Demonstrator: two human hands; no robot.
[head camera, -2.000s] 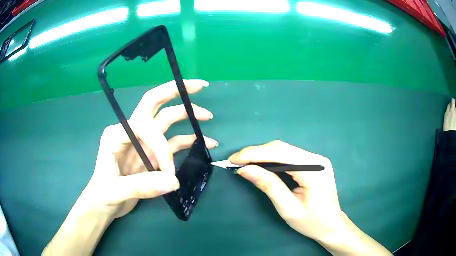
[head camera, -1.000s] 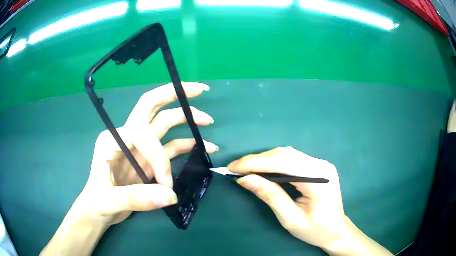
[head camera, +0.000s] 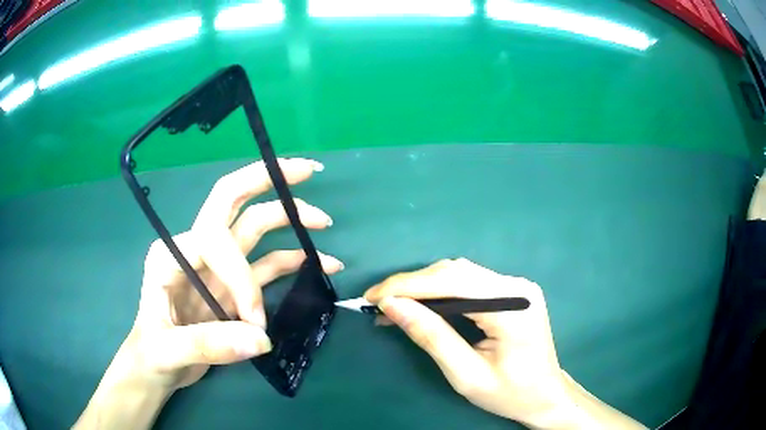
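Observation:
My left hand (head camera: 197, 294) holds a black phone middle frame (head camera: 270, 172) tilted above the bench, with the thumb on its near long edge and the fingers behind and around the far edge. The notched upper bracket area (head camera: 204, 107) is at the top left. The solid lower plate (head camera: 298, 323), with small holes and bright spots, is at the lower right. My right hand (head camera: 479, 336) holds black-handled tweezers (head camera: 479, 305) like a pen. Their silver tips are at the frame's right edge beside the lower plate. Any small part at the tips is too tiny to tell.
The bench has a dull green strip (head camera: 537, 201) near me and a glossy green surface (head camera: 403, 92) beyond, reflecting ceiling lights. A red tray edge (head camera: 710, 21) shows at the top right, and red also shows top left. A person's dark sleeve (head camera: 729, 336) is at the right edge.
The frame and both hands have shifted left and slightly down in the view. The tweezer tips remain at the frame's right edge. The black frame at the upper left has left the view.

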